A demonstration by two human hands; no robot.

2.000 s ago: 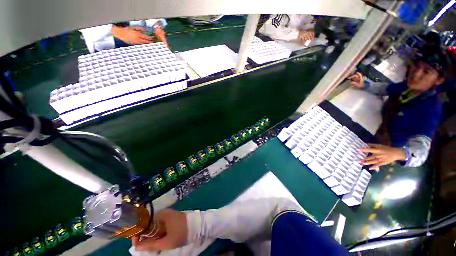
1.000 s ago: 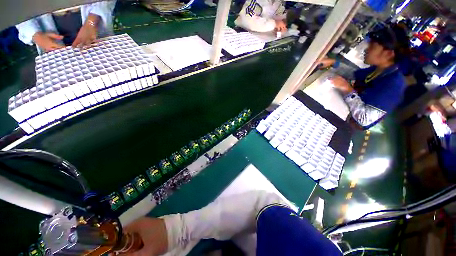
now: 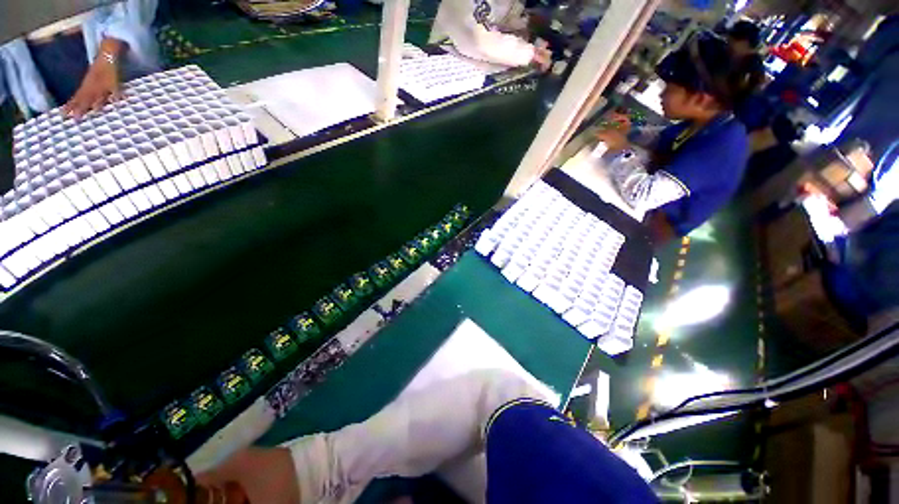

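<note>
My right hand (image 3: 251,479) is at the bottom left edge of the view, partly cut off, with its fingers at the amber piece (image 3: 168,484) below the silver-grey pneumatic cylinder (image 3: 61,482). The fingertips are hidden, so I cannot tell what they hold. My left hand is not in view. A long single row of green circuit boards (image 3: 281,342) with yellow and blue components lies on the dark green belt beside the pale rail.
A white sheet (image 3: 463,346) lies under my right forearm. White housings (image 3: 564,258) stand in rows on the right; more housings (image 3: 128,138) are stacked across the belt. Black debris (image 3: 306,374) lies on the pale rail. Other people sit across the belt and at right.
The view has shifted right, so the cylinder and my right hand now sit nearer the bottom left edge. The person at right has drawn a hand back from the white housings.
</note>
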